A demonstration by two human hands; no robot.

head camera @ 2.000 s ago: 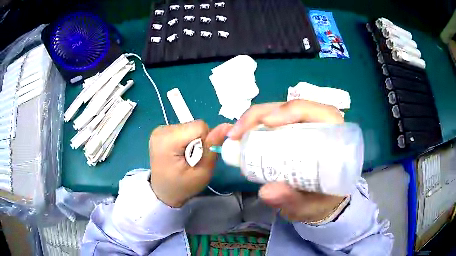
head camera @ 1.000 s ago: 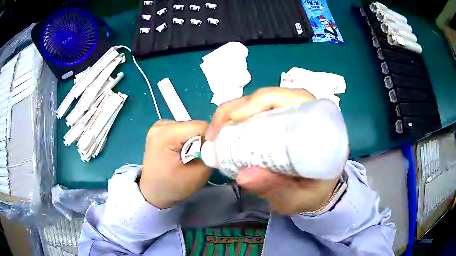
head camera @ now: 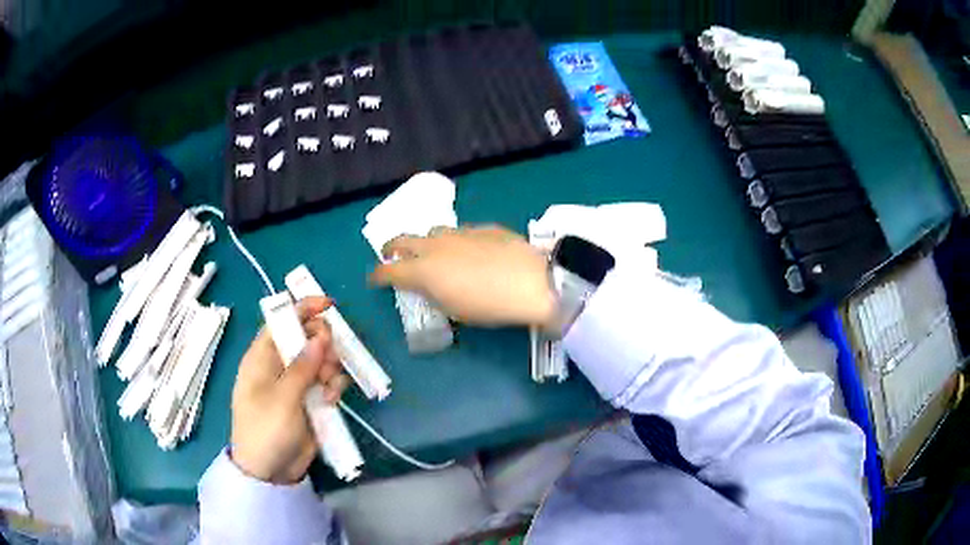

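My left hand [head camera: 279, 396] holds a long white tube housing [head camera: 334, 434] at the lower left. A second white housing [head camera: 343, 339] lies on the mat just right of my left fingers. My right hand [head camera: 468, 275] is over the left crumpled white cloth [head camera: 417, 202], with its fingertips at the cloth's lower edge; whether it grips anything is unclear. A thick white object [head camera: 428, 326] shows partly under my right hand; I cannot tell if it is the bottle. Another white cloth [head camera: 606, 221] lies right of my wrist, with white pieces [head camera: 548, 360] below it.
Loose housings [head camera: 170, 330] and a blue fan [head camera: 99, 195] are at left. A black tray [head camera: 468, 106] with small inserts is at back, beside a blue packet [head camera: 599, 94]. A grooved black tray [head camera: 798, 181] holds several white tubes at right. A white cord [head camera: 385, 440] crosses the mat.
The glue bottle has left the opening of the held housing and is not clearly visible. My right hand has moved away to the cloth. My left hand has lowered and moved left; its housing now shows lengthwise.
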